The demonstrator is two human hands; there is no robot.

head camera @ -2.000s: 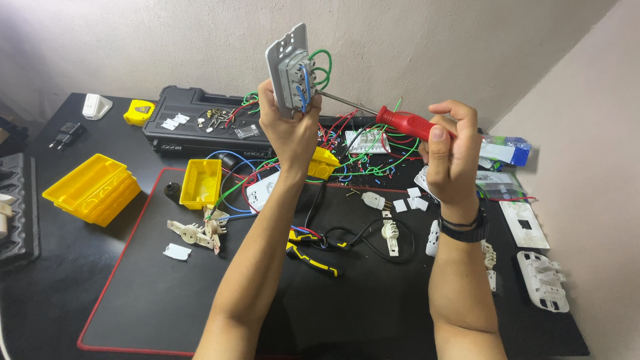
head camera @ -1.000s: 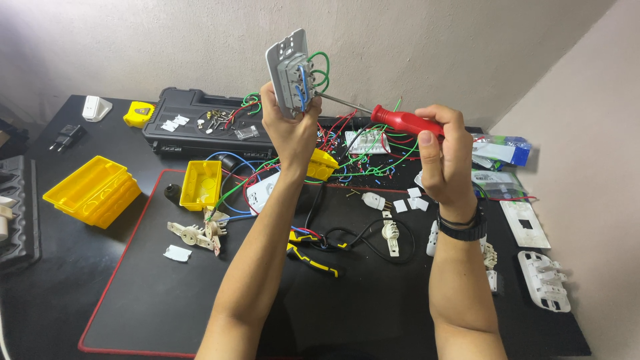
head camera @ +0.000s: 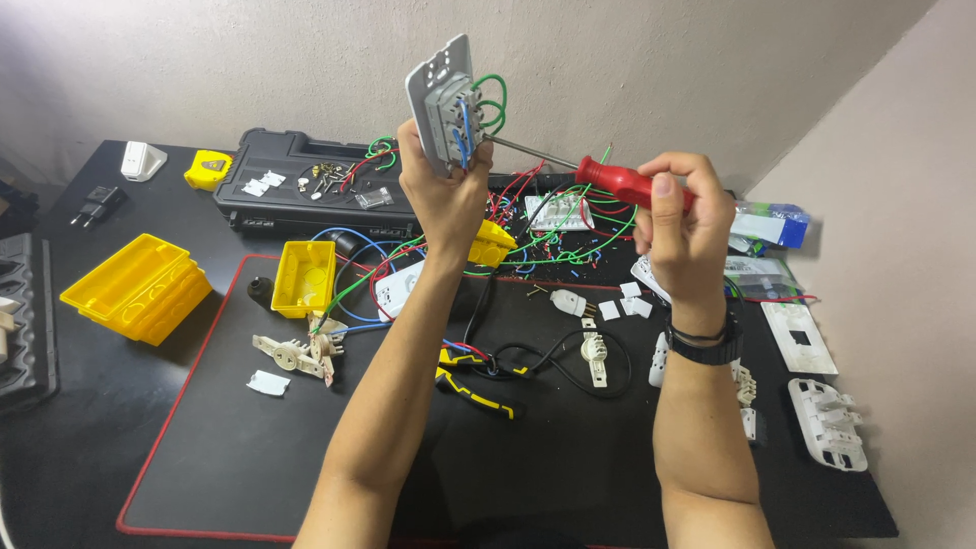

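Note:
My left hand grips a grey electrical outlet plate by its lower end, raised above the table with its back turned to the right. Short green wire loops and blue wires run between terminals on that back. A screwdriver with a red handle is held in my right hand, its shaft pointing left. The tip meets the lower right side of the outlet's back, beside my left thumb; whether it sits in a screw cannot be told.
Yellow junction boxes stand at left and centre. A black tool case lies at the back, with screws on it. Pliers with yellow-black handles, a white plug, socket parts and tangled wires spread over the desk mat.
The fingers of my right hand have closed further around the red handle since two seconds ago. My left hand holds the outlet plate in nearly the same place.

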